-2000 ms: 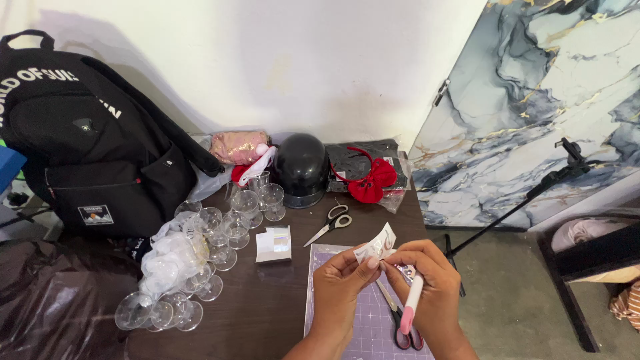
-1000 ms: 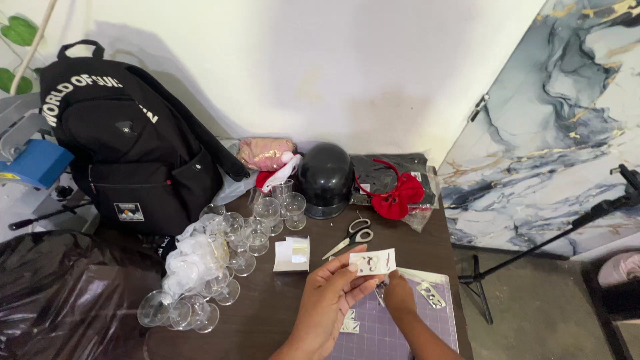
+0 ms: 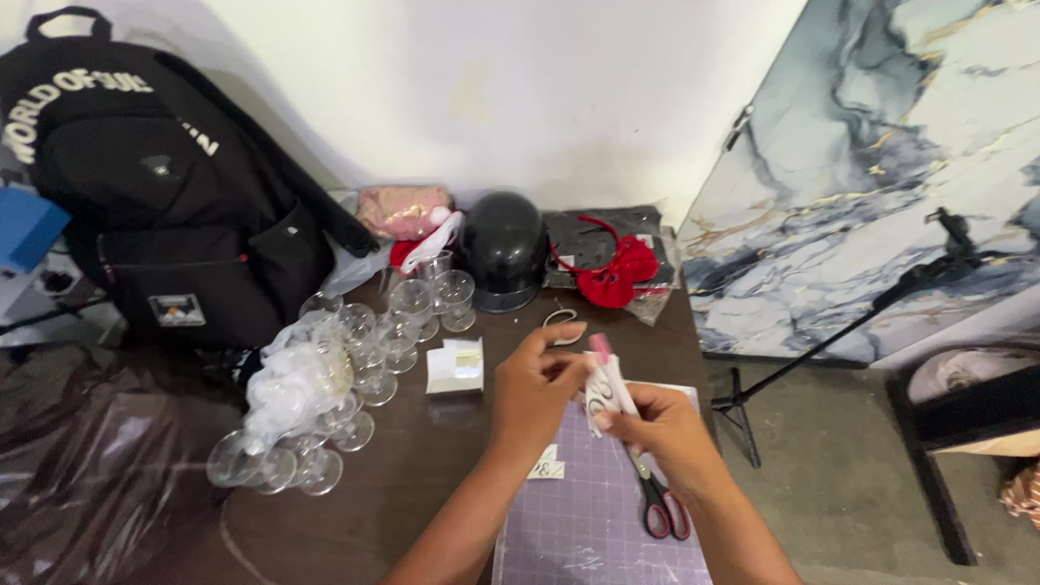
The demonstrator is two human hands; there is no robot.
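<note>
My right hand grips a small white printed paper piece and a white pen-like stick with a pink end, which points up. Beside them is my left hand, its fingers bent and partly spread at the paper's left edge; whether they grip it is hidden. Below lies a purple cutting mat with a grid. On it rest black-and-red scissors, under my right wrist, and white pieces with black lettering, near my left forearm. Other scissors are partly hidden behind my left fingers.
Several clear stemmed glasses, some under white plastic, stand left of a small open box. Behind are a black helmet, a red headband and a black backpack. A black stand is at right.
One second ago my left hand held a white printed card up; now a printed piece is in my right hand with the pen-like stick. The stick's pink end pointed down two seconds ago and now points up.
</note>
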